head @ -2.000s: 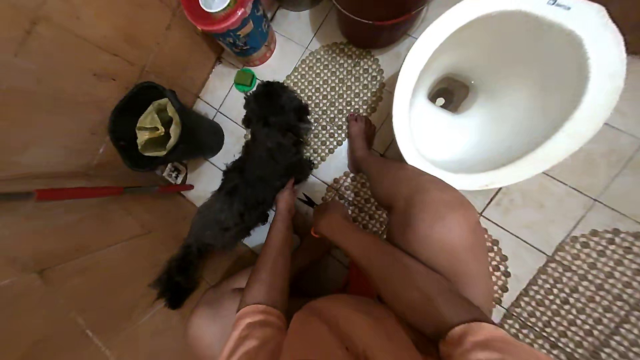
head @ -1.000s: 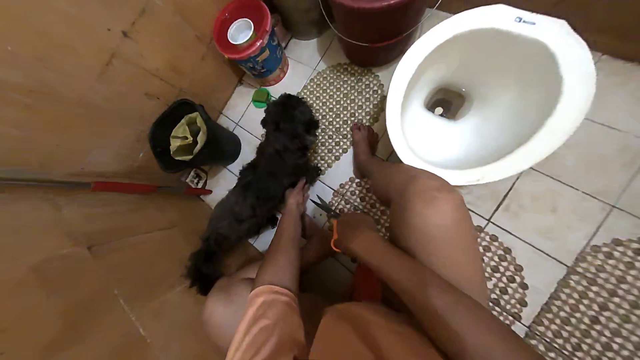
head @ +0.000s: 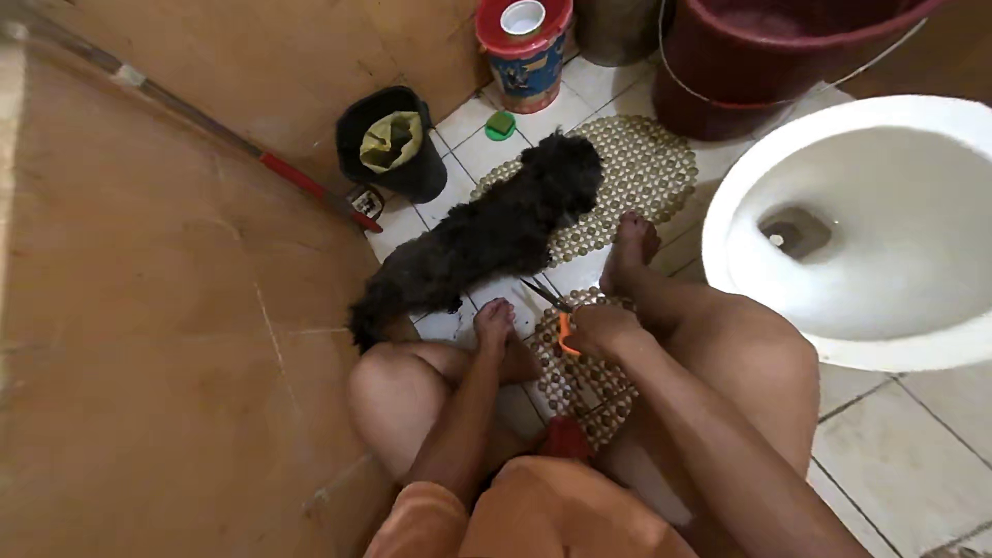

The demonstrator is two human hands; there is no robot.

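Observation:
A small black long-haired dog (head: 480, 240) stands on the tiled floor and a pebble-patterned mat, its head toward the upper right and its tail by my left knee. My right hand (head: 604, 329) holds orange-handled scissors (head: 549, 296), whose slightly parted blades point up and left toward the dog's side without touching it. My left hand (head: 494, 319) is low between my legs, just below the dog's belly and apart from its coat; its fingers look loosely bent, and whether anything is in them cannot be made out.
A white toilet bowl (head: 852, 232) stands at the right. Behind the dog are a black bin (head: 425, 167), a lidded red and blue bucket (head: 527, 70), a green brush or soap piece (head: 500, 125) and a dark red pail (head: 736, 70). A red-handled pole (head: 294, 174) leans on the left wall.
My left hand has come off the dog's side and moved down toward me. The scissors remain in my right hand. The view has shifted to the left.

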